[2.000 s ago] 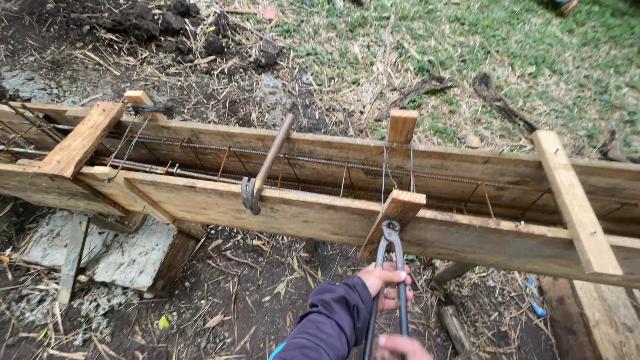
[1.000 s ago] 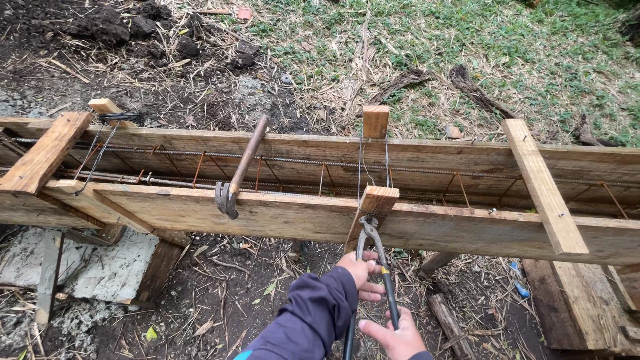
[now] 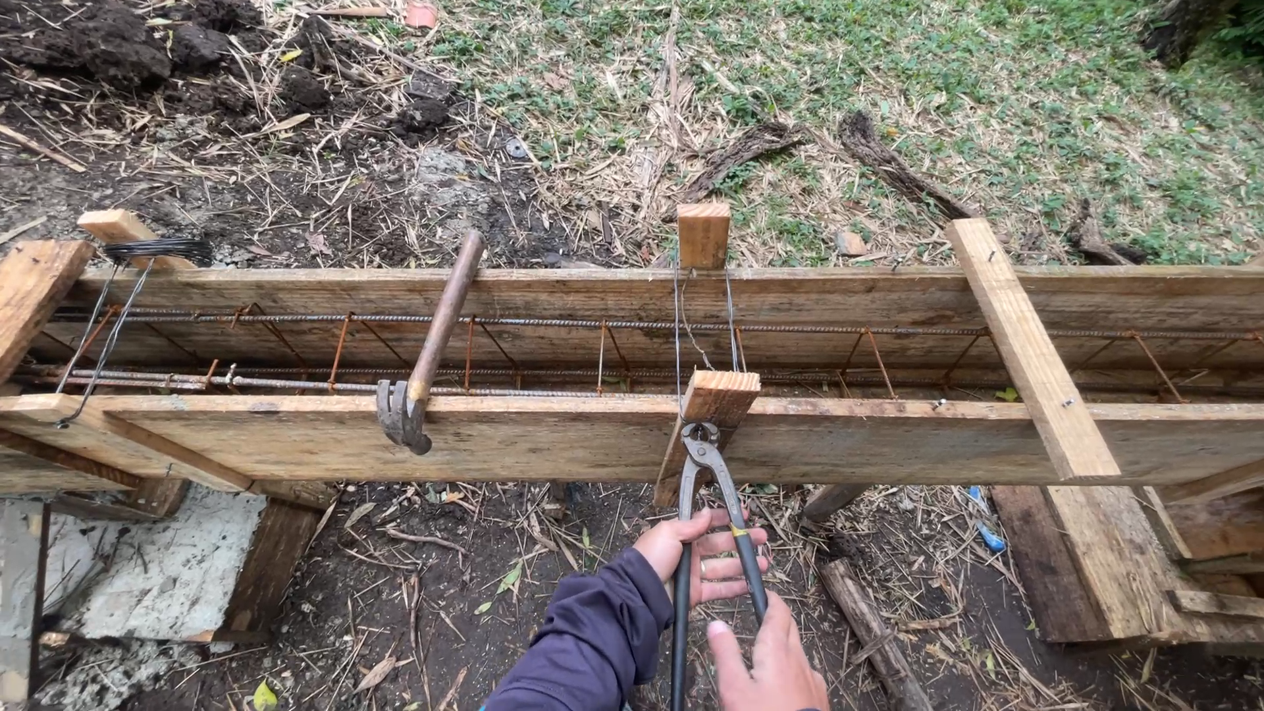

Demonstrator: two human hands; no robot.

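A pair of end-cutting nippers [image 3: 703,454] with long dark handles has its jaws against the near upright wooden cleat [image 3: 724,390], on the outer face of the formwork board. My left hand [image 3: 703,558] holds the nippers around the upper handles, fingers partly spread. My right hand [image 3: 770,662] is lower, against the right handle. Tie wire [image 3: 678,336] runs from the near cleat across the trough to the far cleat [image 3: 703,235]. A claw hammer [image 3: 444,316] hangs over the near board, left of my hands. Whether the jaws bite wire is unclear.
A rebar cage [image 3: 553,324] lies inside the long plank formwork [image 3: 553,439]. A nailed wooden crosspiece [image 3: 1032,346] spans it at right. A coil of black wire [image 3: 158,252] rests at the left cleat. Concrete and boards stand below left; sticks lie on the soil.
My right hand has come up beside the right handle from lower down. The nippers' jaws remain at the near cleat. The view has shifted somewhat.
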